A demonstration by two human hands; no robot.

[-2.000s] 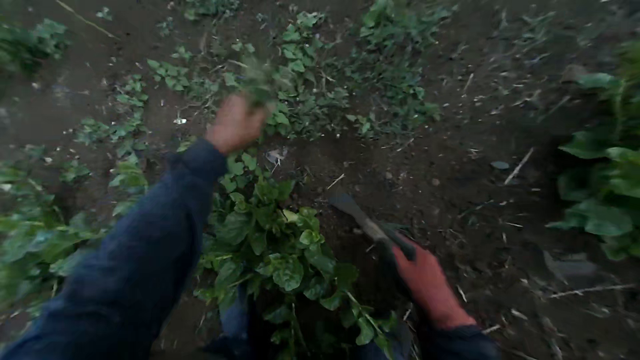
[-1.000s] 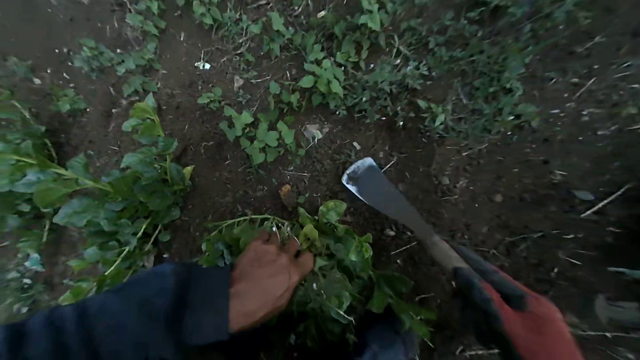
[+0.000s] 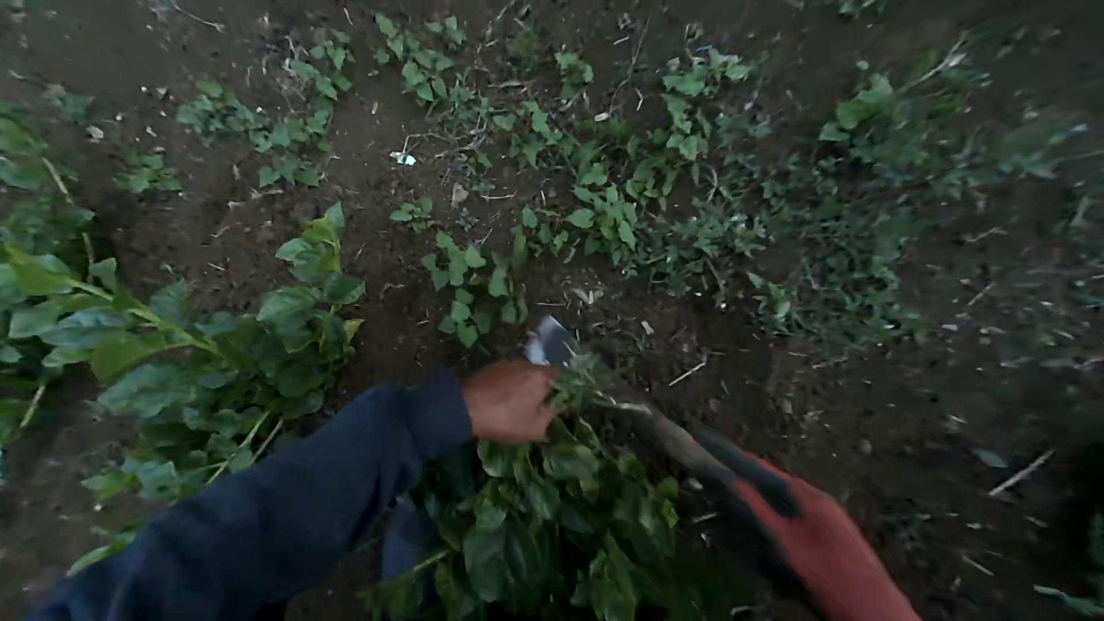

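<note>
My left hand [image 3: 511,402], bare below a dark blue sleeve, is closed on a small tuft of green weeds [image 3: 580,379] just above a broad-leaved plant [image 3: 552,517]. Right beside its fingers is the metal blade [image 3: 552,341] of a short hand tool, partly hidden by the hand and the weeds. My right hand [image 3: 802,526], in a red and black glove, grips the tool's handle [image 3: 681,444] at the lower right. The blade points up and to the left, over dark soil.
Leafy plants [image 3: 224,354] stand on the left. Low weeds [image 3: 604,207] spread over the soil ahead, reaching to the upper right. A small white scrap [image 3: 403,159] lies on the soil, and a pale dry stalk [image 3: 1021,473] is at the right.
My left hand has moved from among the leaves of the near plant to beside the blade and now holds a tuft of weeds. The tool stays in my right hand.
</note>
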